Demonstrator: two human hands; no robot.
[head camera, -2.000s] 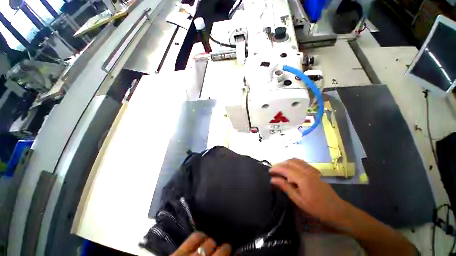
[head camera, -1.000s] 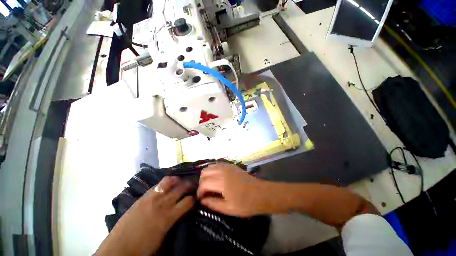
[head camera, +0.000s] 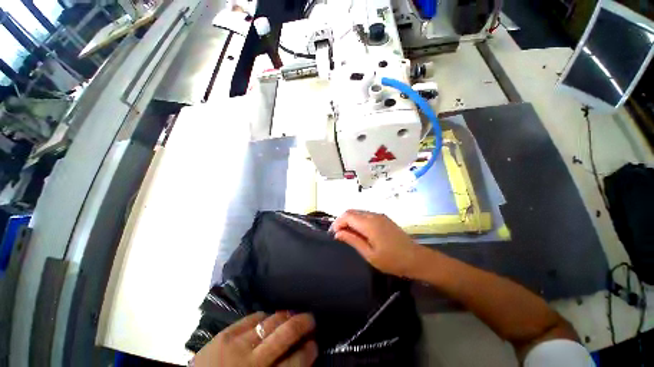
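A black bag body (head camera: 308, 269) with pale zipper lines lies at the near edge of the table, in front of the sewing machine head (head camera: 376, 136). My right hand (head camera: 376, 240) grips its upper right edge, beside a zipper line. My left hand (head camera: 262, 340), with a ring, is at its lower left front, fingers bent on the fabric; its lower part is cut off by the picture's edge. The clamp plate (head camera: 430, 204) with yellow tape (head camera: 459, 179) lies under the machine head, beyond the bag.
A blue air hose (head camera: 428, 122) curves down the machine head. A dark metal bed plate (head camera: 545, 208) is on the right. A white-framed screen (head camera: 609, 57), a cable (head camera: 592, 143) and a black bag piece (head camera: 634, 215) are at the far right.
The view has swung back left. My hands were close together at the bag's top; now they are apart, right at the upper edge, left lower, and the broad black panel faces up.
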